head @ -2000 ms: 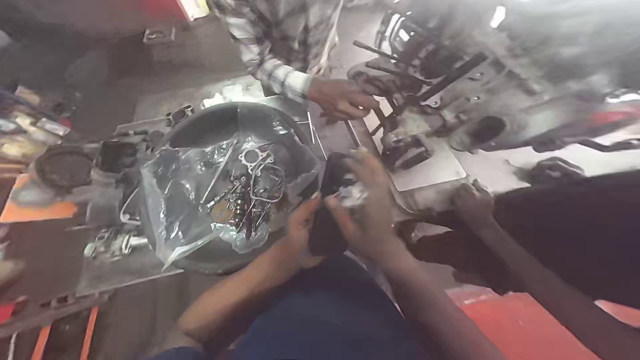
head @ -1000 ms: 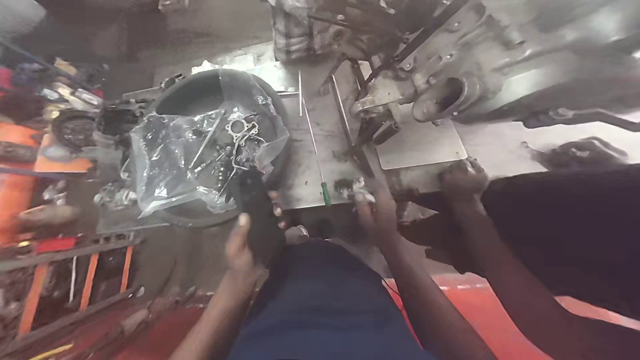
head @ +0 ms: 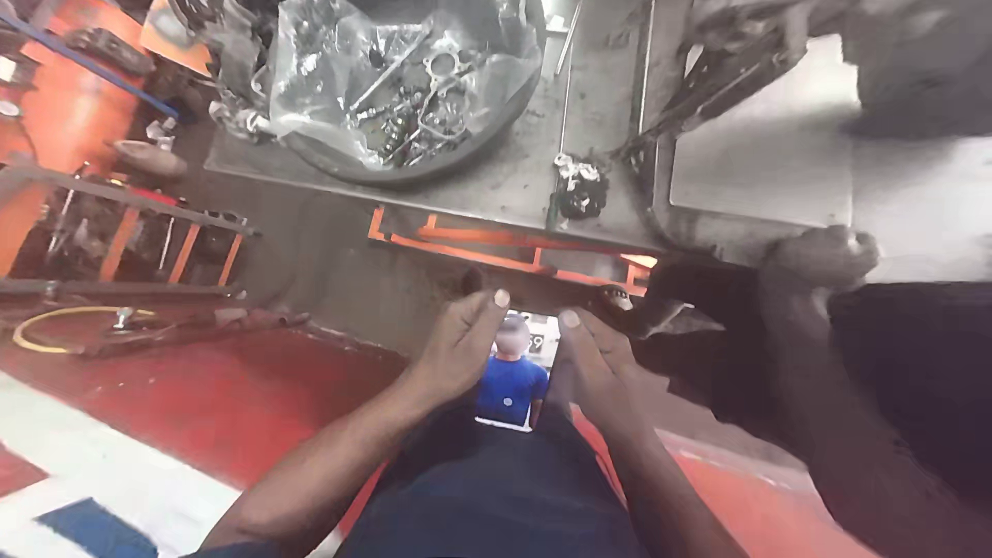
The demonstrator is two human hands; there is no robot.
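Note:
A smartphone [head: 513,380] with its screen lit is held upright between my two hands, low in front of my body. My left hand [head: 459,345] grips its left edge, thumb at the upper corner. Along the right edge, my right hand [head: 601,368] closes on it, thumb also near the top. Beyond the phone, a dark greasy crumpled lump [head: 581,186], cloth or a part, lies at the metal workbench's [head: 480,198] front edge, beside a screwdriver [head: 552,211]. A round black tub [head: 418,177] lined with clear plastic holds a metal gasket [head: 444,63] and several small metal parts.
A co-worker's hand [head: 825,256] rests at the bench edge on the right, the forearm reaching across. Below the bench runs an orange metal frame [head: 480,252]. An orange-barred rack [head: 124,240] and a yellow hose loop [head: 46,350] are at left. A metal plate [head: 763,174] lies at right.
My right hand has left the crumpled lump at the bench edge and now holds the phone along with my left hand. The phone's screen now shows lit. The view has tilted down toward the floor.

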